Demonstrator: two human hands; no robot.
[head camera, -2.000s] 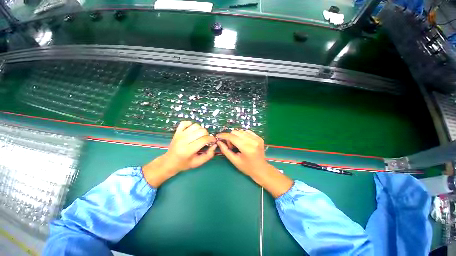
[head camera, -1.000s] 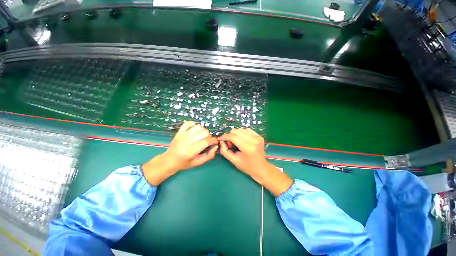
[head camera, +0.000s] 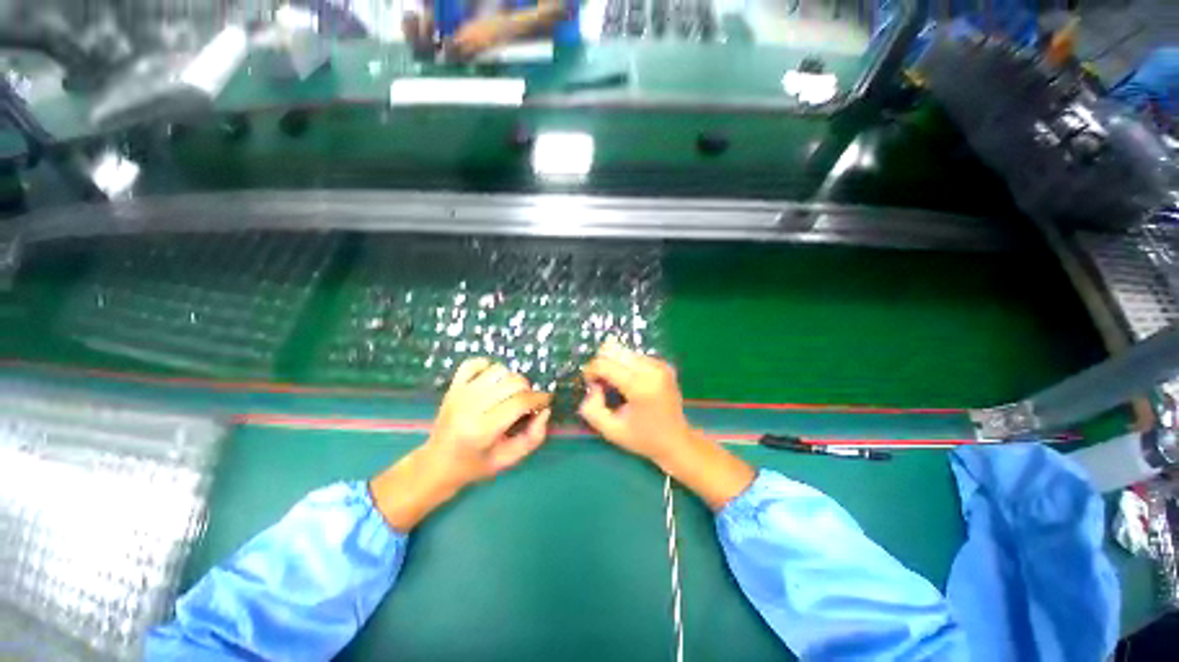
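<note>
My left hand (head camera: 491, 424) and my right hand (head camera: 634, 401) are over the near edge of the belt, with a small gap between their fingertips. A tiny dark piece seems to show at the left fingertips, but blur hides its shape. The right thumb and index finger are close together; what they hold cannot be made out. Just beyond the hands, a clear blister tray (head camera: 388, 310) full of small dark and shiny parts lies on the green belt.
A second clear tray (head camera: 181, 304) lies left on the belt. Glary trays (head camera: 97, 498) are at near left. A black pen (head camera: 824, 448) and blue cloth (head camera: 1034, 530) lie at right. Metal rails (head camera: 517, 215) cross behind; another person's arm (head camera: 511, 26) shows at the far side.
My hands were together at the fingertips and are now slightly apart. The view has tilted up, so the far bench and another person's arm now show.
</note>
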